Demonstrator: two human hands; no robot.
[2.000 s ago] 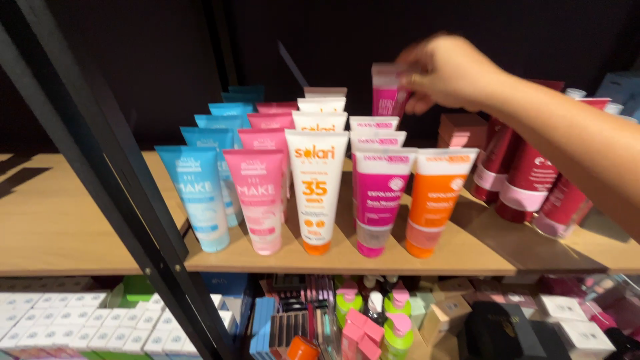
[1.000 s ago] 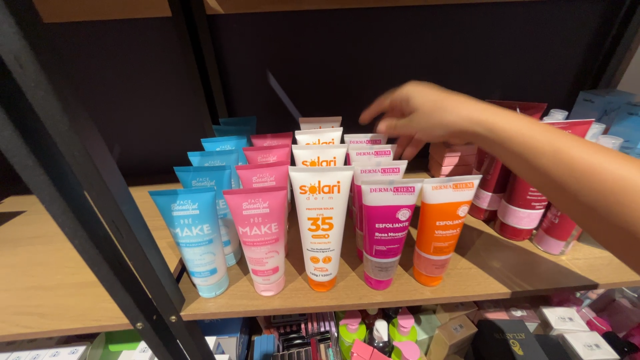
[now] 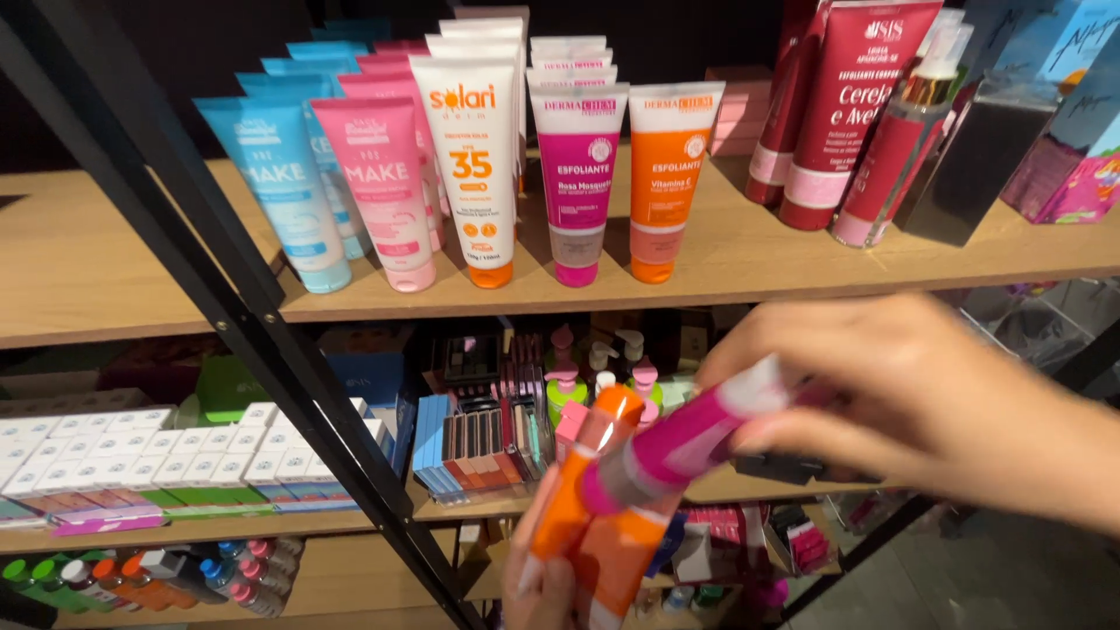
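Observation:
My left hand (image 3: 538, 564), low in the view, grips orange exfoliant tubes (image 3: 612, 551), at least two of them. At the right, my right hand (image 3: 840, 394) pinches a magenta exfoliant tube (image 3: 674, 437) by its pale crimped end; its cap end points down-left and overlaps the orange tubes. Above them on the wooden shelf, rows of tubes stand on their caps: blue (image 3: 289, 197), pink (image 3: 381, 192), white sunscreen (image 3: 472, 166), magenta (image 3: 577, 184) and a single visible orange tube (image 3: 669, 179) at the right end.
Dark red tubes (image 3: 827, 122), a spray bottle (image 3: 892, 166) and a black box (image 3: 971, 166) stand further right. A black metal shelf post (image 3: 254, 324) crosses the left side. Below are small white boxes (image 3: 175, 455), makeup palettes (image 3: 481, 446) and pump bottles (image 3: 564, 385).
My right hand has moved down from behind the magenta row to in front of the lower shelf, where it holds a magenta tube. My left hand with orange tubes has come into view. The view has tilted down.

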